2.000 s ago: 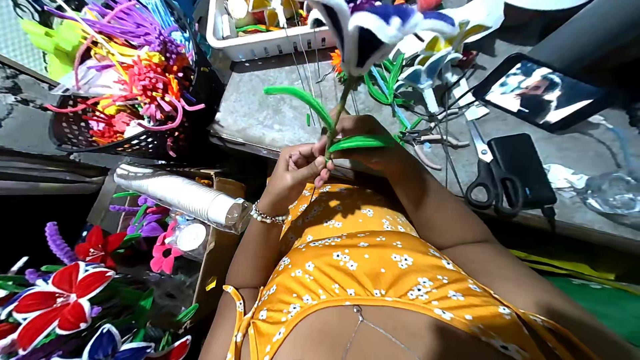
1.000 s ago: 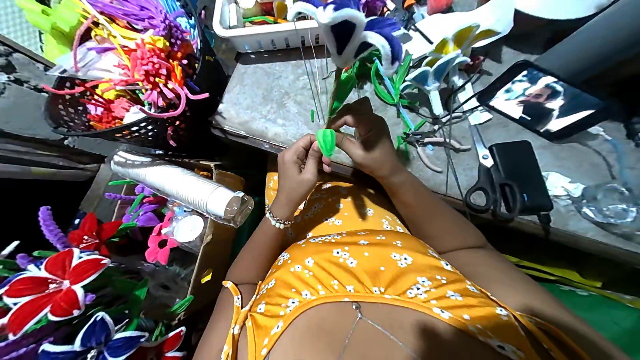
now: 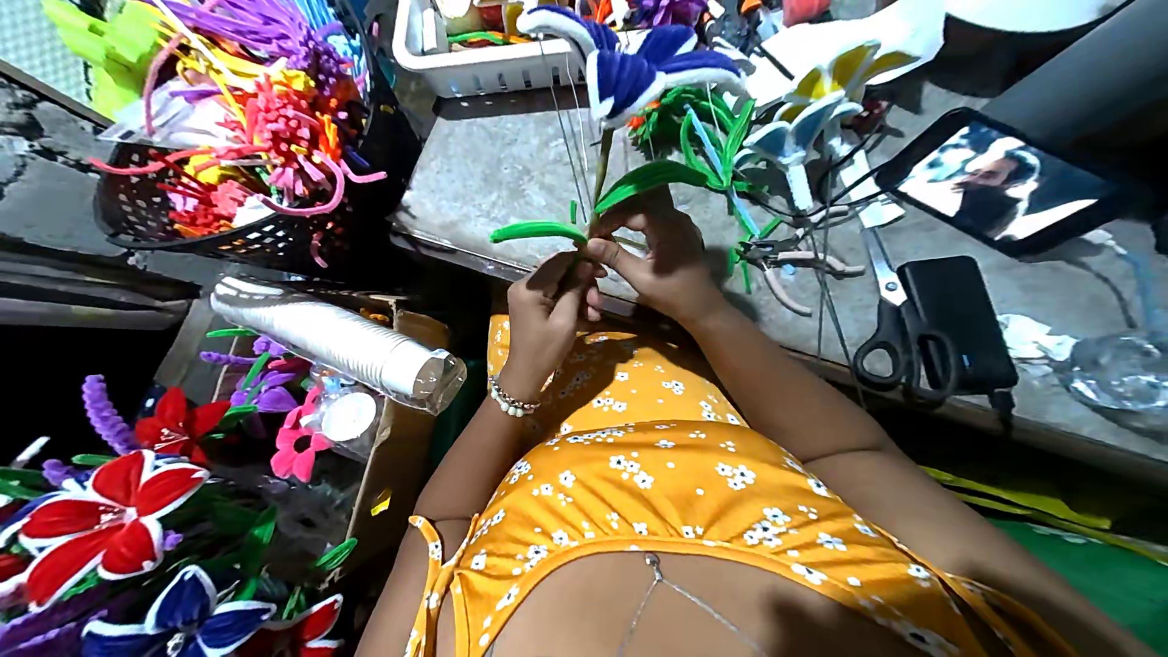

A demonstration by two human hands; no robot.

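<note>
A pipe-cleaner flower with blue, white-edged petals point(image 3: 630, 80) stands upright above my hands on a thin stem point(image 3: 602, 169). My left hand point(image 3: 552, 306), with a beaded bracelet at its wrist, pinches the stem's lower part. Close against it, my right hand point(image 3: 652, 260) has its thumb and fingers at the stem where the leaves join. One green leaf point(image 3: 538, 232) points left, and a broader green leaf point(image 3: 652, 178) arches right over my right hand. The stem's lower end is hidden by my fingers.
Pliers point(image 3: 794, 260), black-handled scissors point(image 3: 890, 338), a black power bank point(image 3: 956, 319) and a phone point(image 3: 999, 182) lie on the grey table at right. A white basket point(image 3: 493, 68) stands behind, a black basket point(image 3: 228, 233) at left. Wrapped cups point(image 3: 328, 338) and finished flowers point(image 3: 119, 520) are lower left.
The flower has turned and tilted between my fingers; its leaves now spread to left and right, while a second ago one pointed toward me. Both hands remain together at the stem.
</note>
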